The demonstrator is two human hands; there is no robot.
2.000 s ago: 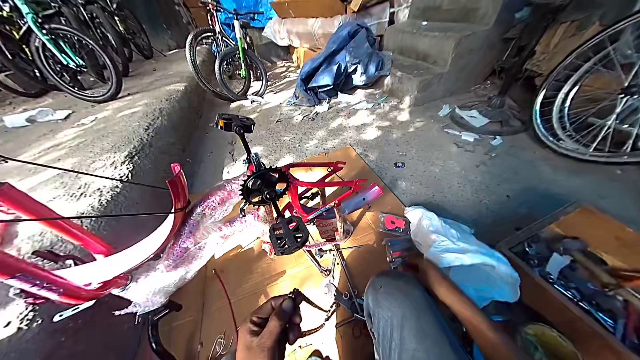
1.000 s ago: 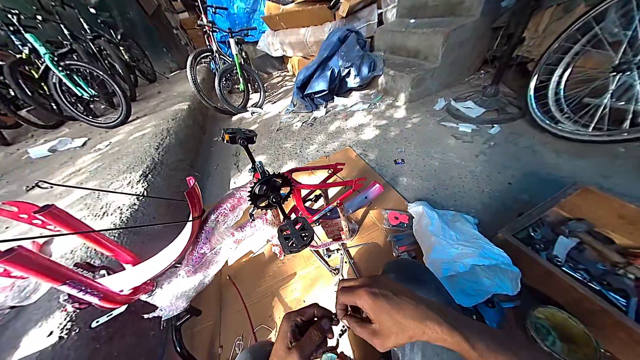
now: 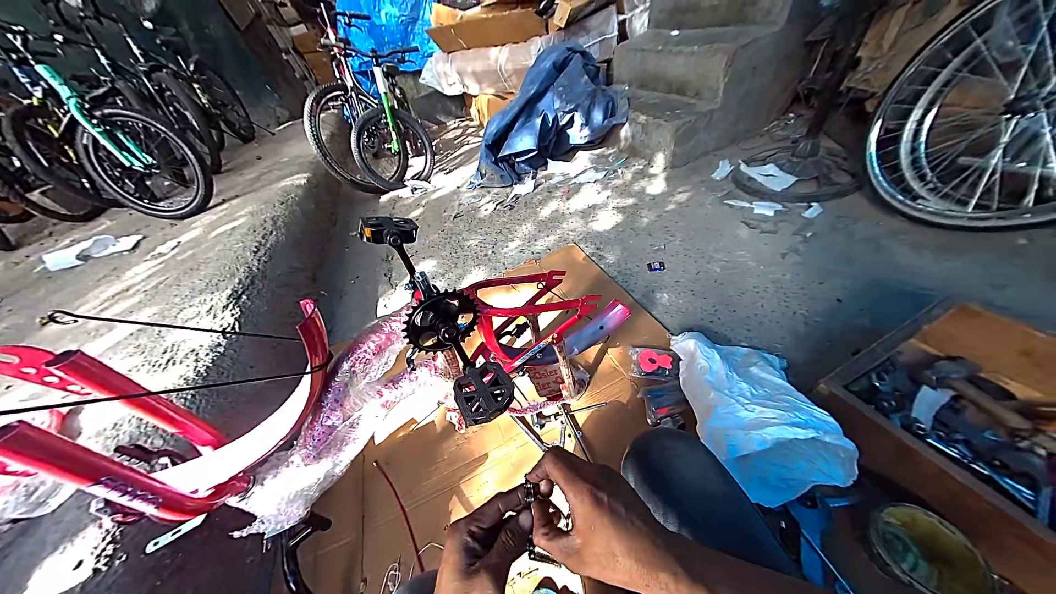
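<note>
At the bottom centre, my left hand (image 3: 487,540) and my right hand (image 3: 590,516) meet, their fingertips pinching a small dark metal part (image 3: 530,492) between them. My fingers cover much of it, so its kind cannot be told. Just beyond lies a red bicycle frame (image 3: 532,309) on flattened cardboard (image 3: 445,483), with a black chainring (image 3: 441,320), crank arms and a black pedal (image 3: 483,393) near my hands. The other pedal (image 3: 388,230) points up and away. Thin metal rods (image 3: 569,433) lie between the frame and my hands.
Pink frame tubes (image 3: 140,396) and plastic wrap (image 3: 330,445) are at left. A white plastic bag (image 3: 759,421), a wooden toolbox (image 3: 924,462) and a round tin (image 3: 932,549) stand at right. Bicycle wheels (image 3: 982,124), concrete steps (image 3: 676,74) and parked bicycles (image 3: 388,124) are farther back.
Two seconds ago my left hand held a dark part alone while my right arm reached toward the toolbox side. My right hand has since come to my left, and both are on the small part.
</note>
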